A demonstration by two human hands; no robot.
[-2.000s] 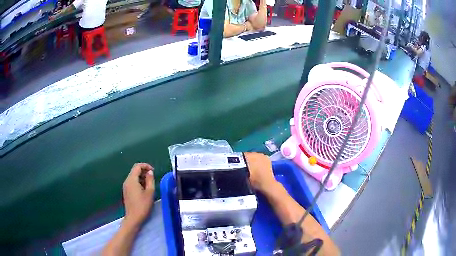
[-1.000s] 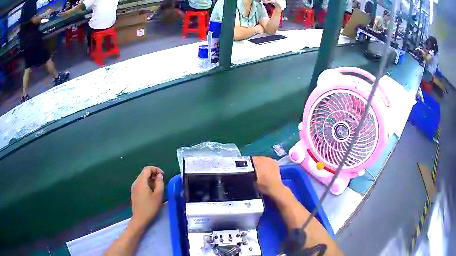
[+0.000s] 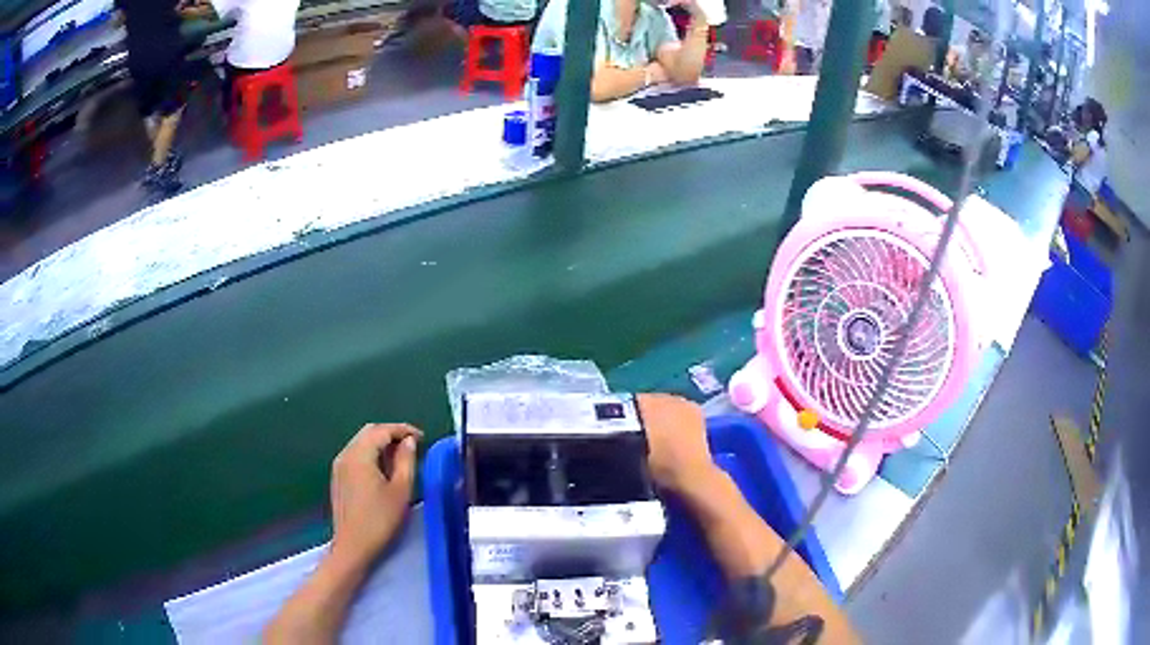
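Note:
A boxy silver machine (image 3: 568, 539) with a black recessed middle stands in a blue plastic tray (image 3: 760, 485). A small metal mechanism (image 3: 574, 602) is at its near end. A clear crinkled plastic sheet or bag (image 3: 527, 374) shows behind its far end. My left hand (image 3: 373, 485) is just left of the tray, loosely curled, with thumb and fingers apart and nothing seen in it. My right hand (image 3: 675, 441) is against the machine's far right side; its fingers are hidden by the machine, so its grip is unclear.
A pink fan (image 3: 864, 330) stands right of the tray. A thin cable (image 3: 870, 410) crosses in front of it and my right forearm. A white sheet (image 3: 296, 592) lies left of the tray. Beyond the green surface (image 3: 315, 365), a seated person's arms rest on a white ledge (image 3: 315, 202).
The view has shifted slightly. My left hand's fingers have curled a little more; my right hand stays at the machine. A person walking at the far left has moved right.

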